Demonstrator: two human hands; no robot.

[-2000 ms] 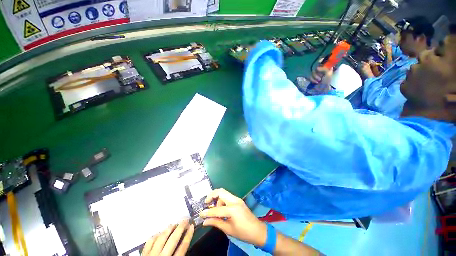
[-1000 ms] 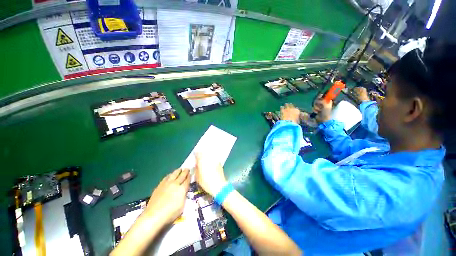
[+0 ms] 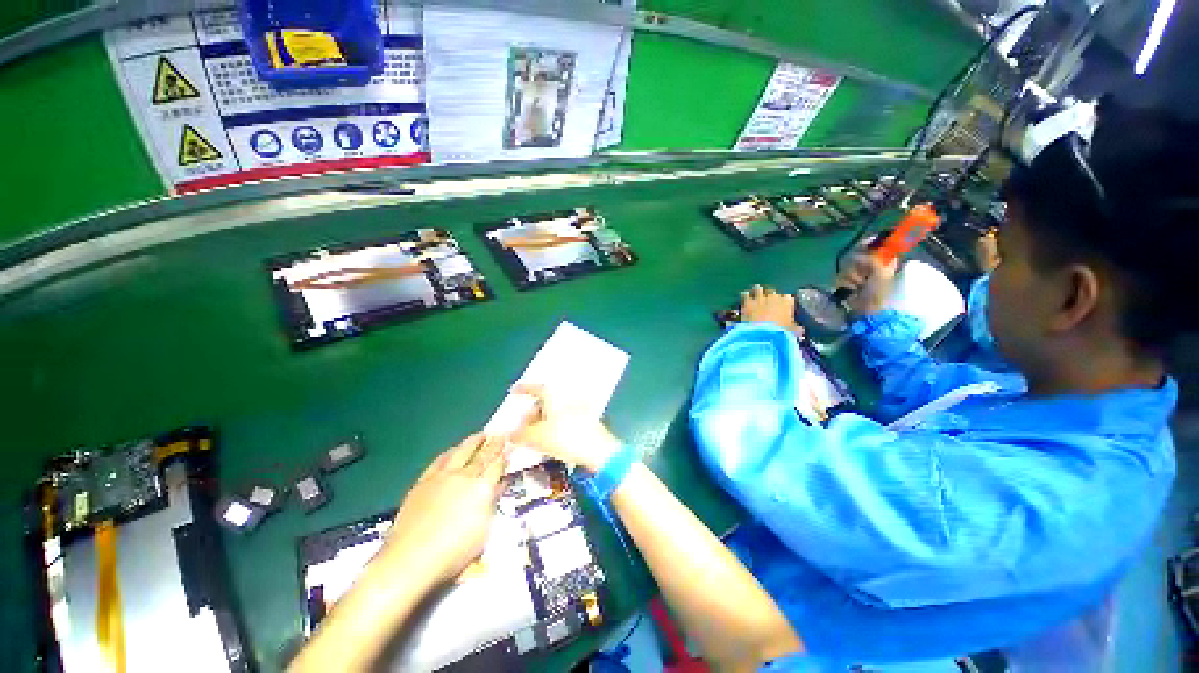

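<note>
A white release liner sheet point(image 3: 575, 368) lies on the green bench beyond the near tablet assembly point(image 3: 559, 552). That tablet lies with its insides exposed, partly hidden under my arms. My left hand point(image 3: 454, 506) lies over the sheet's near end, its fingertips close to my right hand. My right hand point(image 3: 559, 427), with a blue strap at the wrist, is on the sheet with its fingers bent. Whether either hand pinches the sheet or a small piece cannot be made out.
Another opened tablet point(image 3: 145, 579) lies at the left, with several small dark modules point(image 3: 310, 492) beside it. Two tablets point(image 3: 381, 283) lie further back. A coworker in a blue smock point(image 3: 920, 487) sits close on the right, holding an orange tool point(image 3: 907, 234).
My hands have left the near tablet's corner and moved forward onto the white sheet. In the last second they have shifted only slightly. The view has turned up; the coworker's raised arm has come down.
</note>
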